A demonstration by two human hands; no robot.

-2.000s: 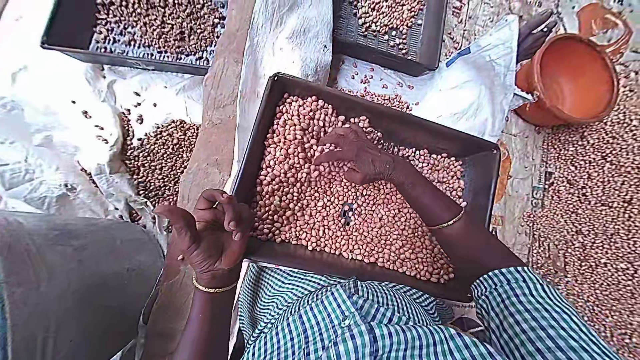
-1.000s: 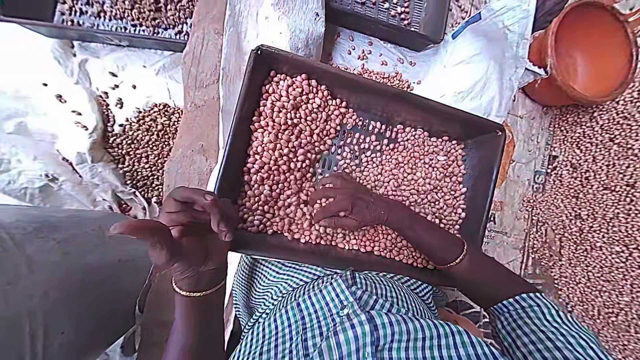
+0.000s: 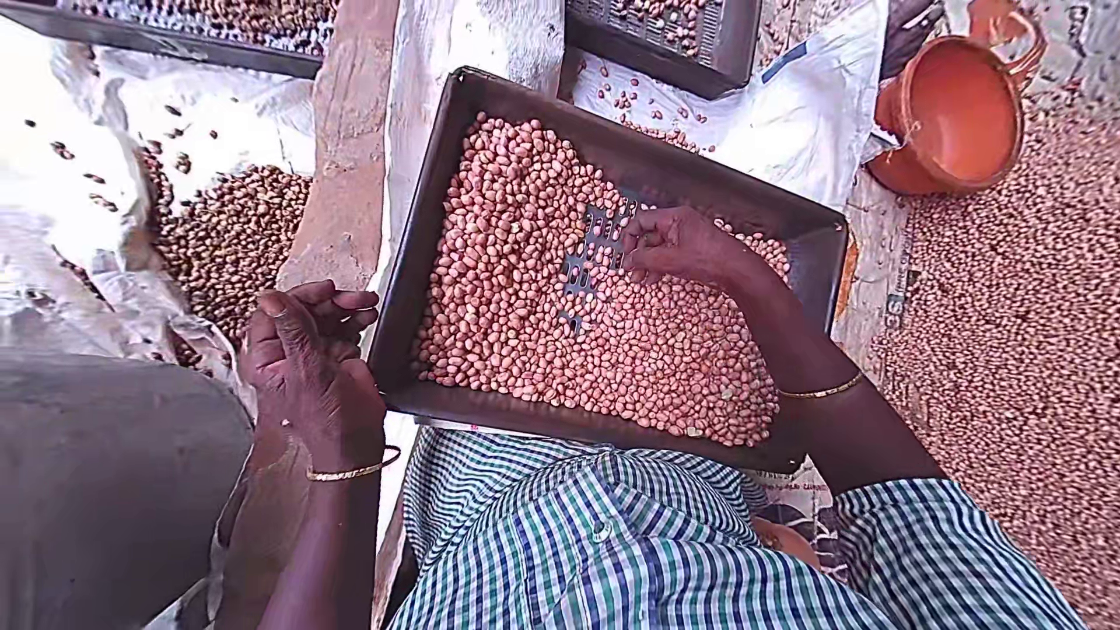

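A dark rectangular sieve tray (image 3: 612,429) with a slotted bottom rests tilted on my lap. Reddish-pink peanut kernels (image 3: 499,262) cover most of it, and bare slots show near the middle. My right hand (image 3: 669,245) is in the tray, fingers bent down at the kernels beside those slots; whether it pinches any cannot be seen. Just outside the tray's left wall is my left hand (image 3: 311,359), palm up with fingers curled and apart. It grips nothing that I can see; a small pale bit lies near its wrist.
An orange plastic mug (image 3: 958,118) stands at the upper right, by a wide spread of kernels (image 3: 1015,350). Two more sieve trays (image 3: 175,44) (image 3: 665,61) lie at the top. Darker kernels (image 3: 232,241) are heaped on white sacking (image 3: 70,219) at left, above a grey rounded surface (image 3: 114,490).
My right hand has moved right across the tray from the kernels near its middle. More bare slots show than one second ago. My left hand has turned and its fingers have curled.
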